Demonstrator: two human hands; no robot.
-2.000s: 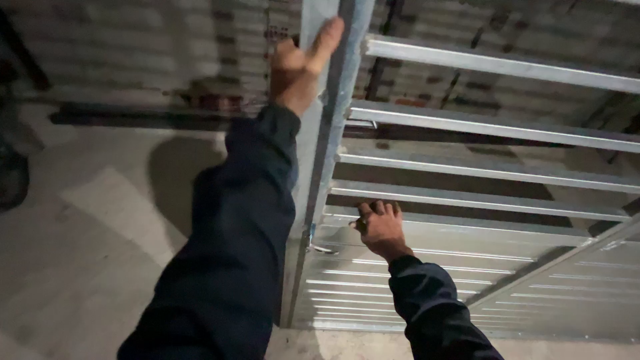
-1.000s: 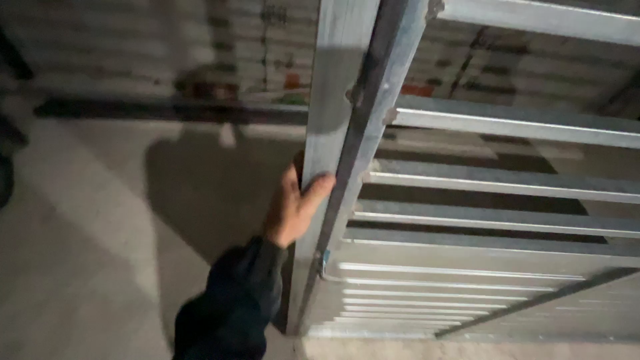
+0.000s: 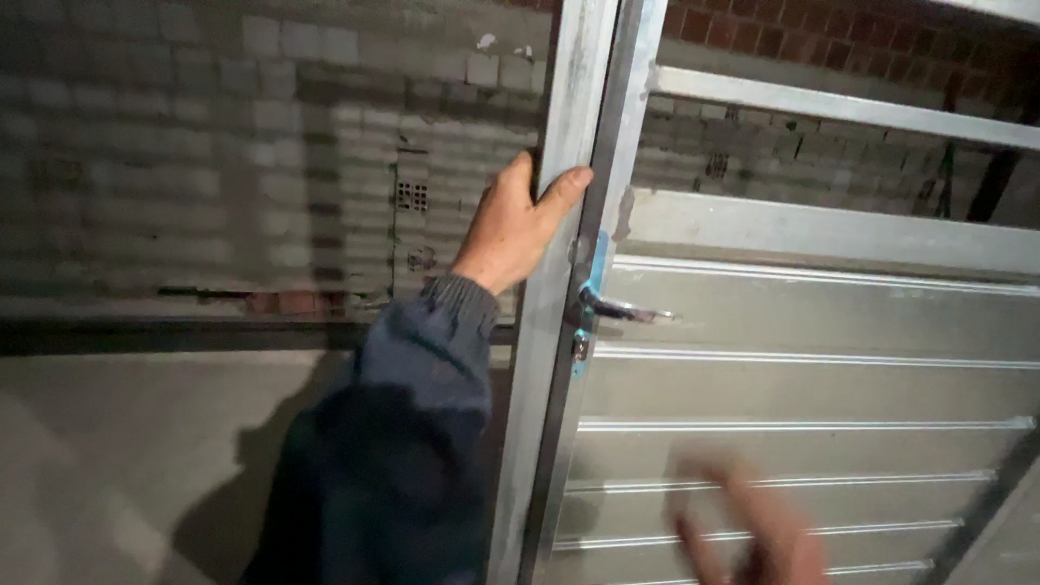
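My left hand (image 3: pixel 520 223) grips the edge of an upright metal post (image 3: pixel 569 106), its thumb across the front face and its fingers behind the far side. Right of the post stands a metal door or gate (image 3: pixel 796 317) with horizontal bars above and ribbed panels below. A lever handle (image 3: pixel 626 309) on a plate with blue film sits on the door's near edge, below and right of my left hand. My right hand (image 3: pixel 747 520), blurred, is low in front of the panels, its fingers curved; whether it touches them cannot be told.
Behind the post rises a wall of pale blocks (image 3: pixel 244 162) with a dark rail (image 3: pixel 244 337) along its foot. Pale floor (image 3: pixel 97 422) lies at the lower left. Reddish brickwork (image 3: pixel 780 36) shows through the bars at the upper right.
The view has tilted up, bringing the lever handle into clear sight. My right hand, out of view one second ago, is back at the lower right. My left hand is still on the post.
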